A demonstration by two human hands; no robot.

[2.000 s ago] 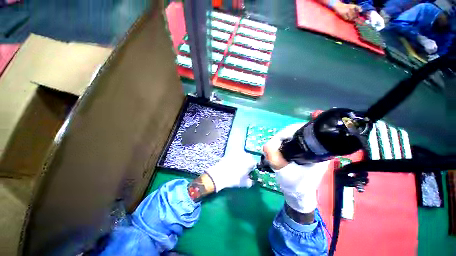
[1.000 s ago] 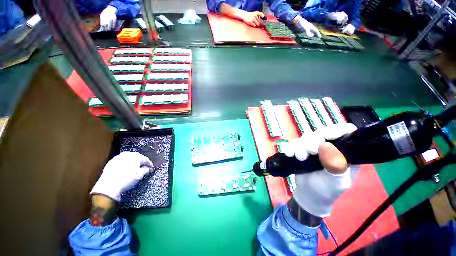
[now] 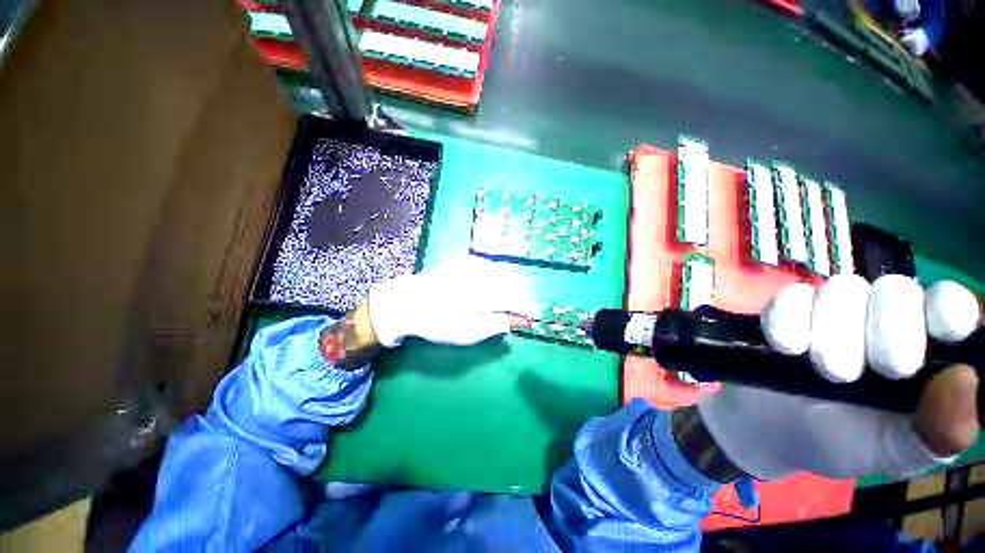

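My right hand [image 3: 853, 378], in a white glove with a bare thumb tip, is closed around the black electric screwdriver [image 3: 724, 344]. Its tip points left at the right part of a narrow green circuit board [image 3: 564, 321] on the green mat. My left hand [image 3: 443, 308], gloved in white, is at that board's left end with its fingertips together; whether a screw is between them is too small to tell. A second board group [image 3: 537, 229] lies behind it. The black screw tray [image 3: 430, 184] holds silvery screws around a dark bare patch.
A large cardboard carton [image 3: 130, 205] stands at the left. A metal post [image 3: 326, 59] rises behind the screw tray. A red mat [image 3: 650, 216] at the right holds white-faced boards [image 3: 763, 212]. More boards lie on a red mat [image 3: 459, 95] at the back. A second black tray [image 3: 884, 251] is at the right.
My left hand has moved from the screw tray to the near circuit board. My right hand still holds the screwdriver, now with its fingers showing over the top. The camera view has shifted.
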